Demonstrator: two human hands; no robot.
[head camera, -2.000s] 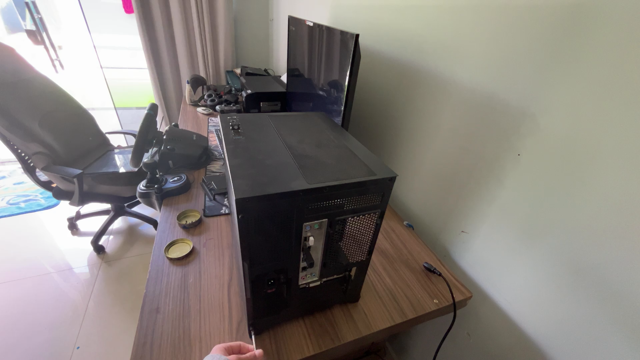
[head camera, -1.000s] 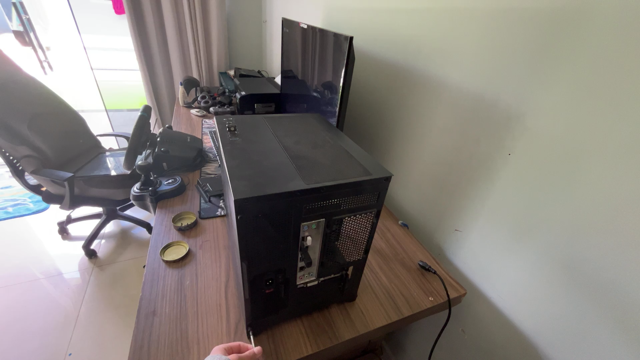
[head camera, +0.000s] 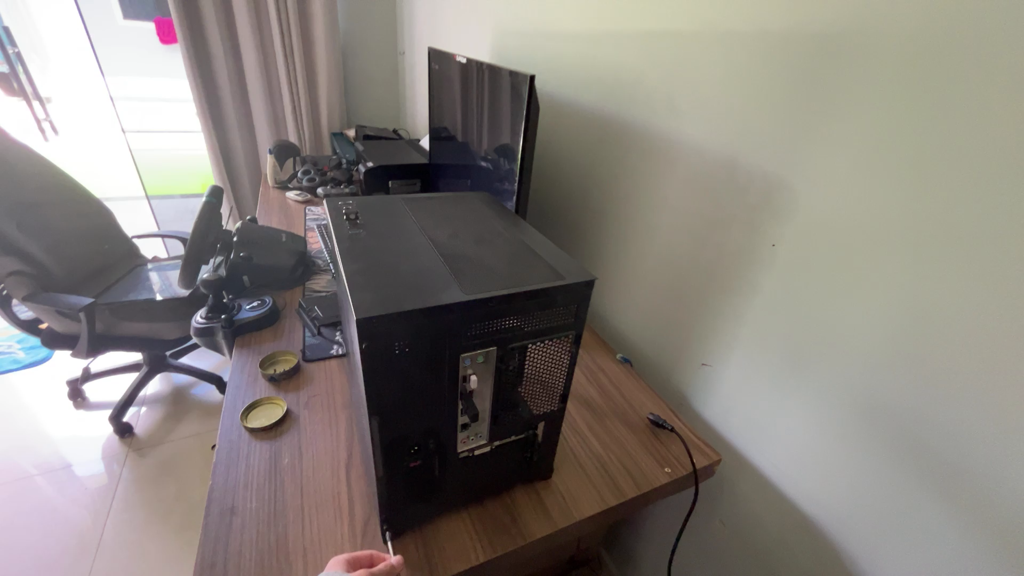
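A black desktop computer case stands upright on the wooden desk, its rear panel with ports and perforated vents facing me. At the bottom edge of the view is one hand, which looks like my right hand, pinching a thin metal rod, probably a screwdriver shaft. The rod's tip meets the lower rear corner of the case, on its left. Most of this hand is cut off by the frame. My left hand is out of view. Two round metal lids lie left of the case; the farther lid holds small dark pieces, the nearer lid shows none.
A power cable hangs over the desk's right edge by the wall. Behind the case stand a monitor and a black box-shaped device. A racing wheel and shifter are at the desk's left edge, near an office chair.
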